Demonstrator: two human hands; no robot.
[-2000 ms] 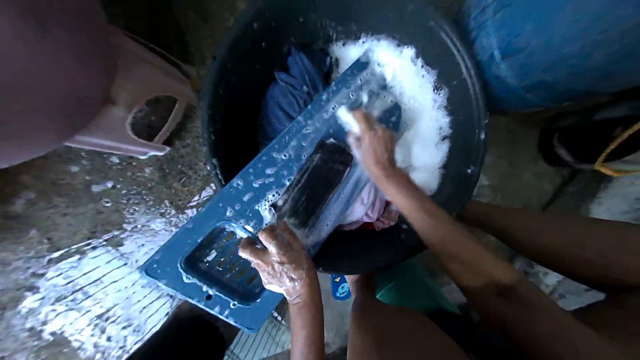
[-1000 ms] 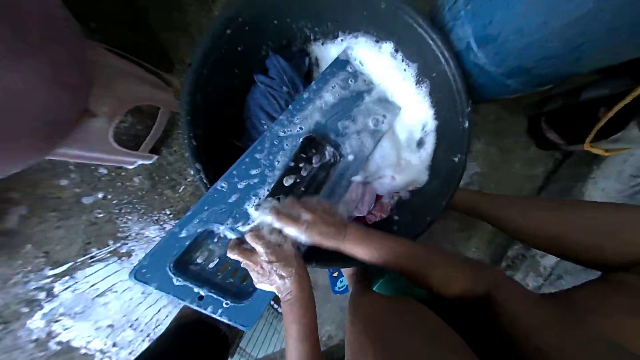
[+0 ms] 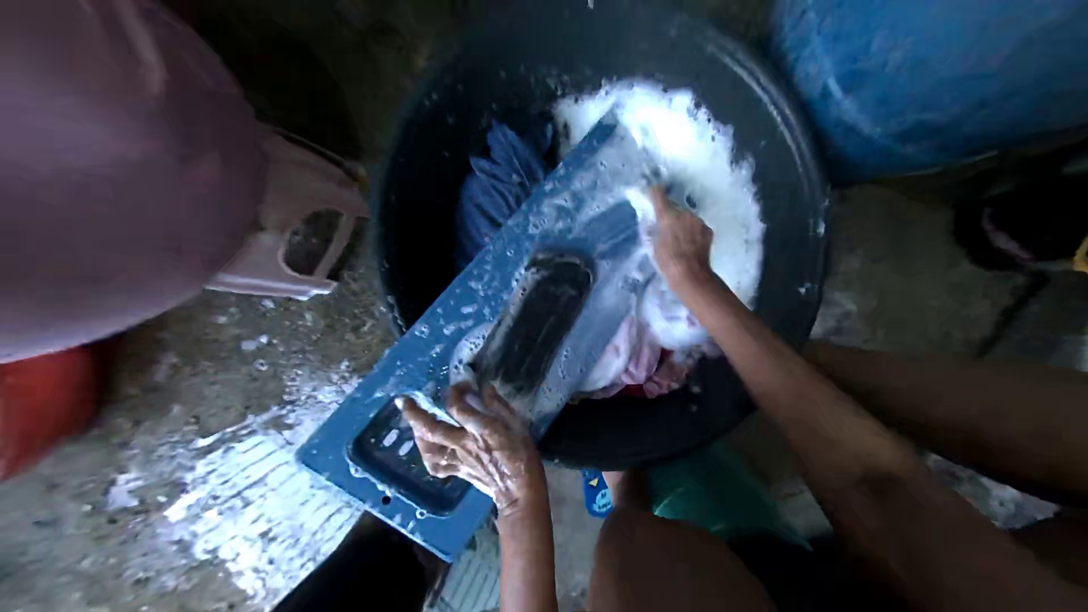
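A wet blue plastic washboard (image 3: 425, 340) lies slanted across a black round tub (image 3: 807, 255), its lower end beyond the rim. My left hand (image 3: 484, 446) rests on its lower part, lathered, beside the recessed soap tray (image 3: 408, 455). A dark oblong thing or recess (image 3: 544, 319) shows in mid-board, smeared with foam; which it is, I cannot tell. My right hand (image 3: 680, 238) is over the upper end with white stuff at its fingertips, either foam or a small piece of something. Dark blue cloth (image 3: 501, 187) and pink cloth (image 3: 642, 357) lie in the tub beside white suds (image 3: 714, 161).
A blue drum (image 3: 926, 85) stands at the upper right of the tub. At the left are a large mauve container (image 3: 119, 170), a pink plastic stool (image 3: 293, 229) and a red object (image 3: 42, 408). Suds cover part of the concrete floor (image 3: 255, 501). Green plastic (image 3: 714, 493) lies below the tub.
My right hand has moved from beside my left hand up to the upper end of the washboard. My left hand stays at the lower part.
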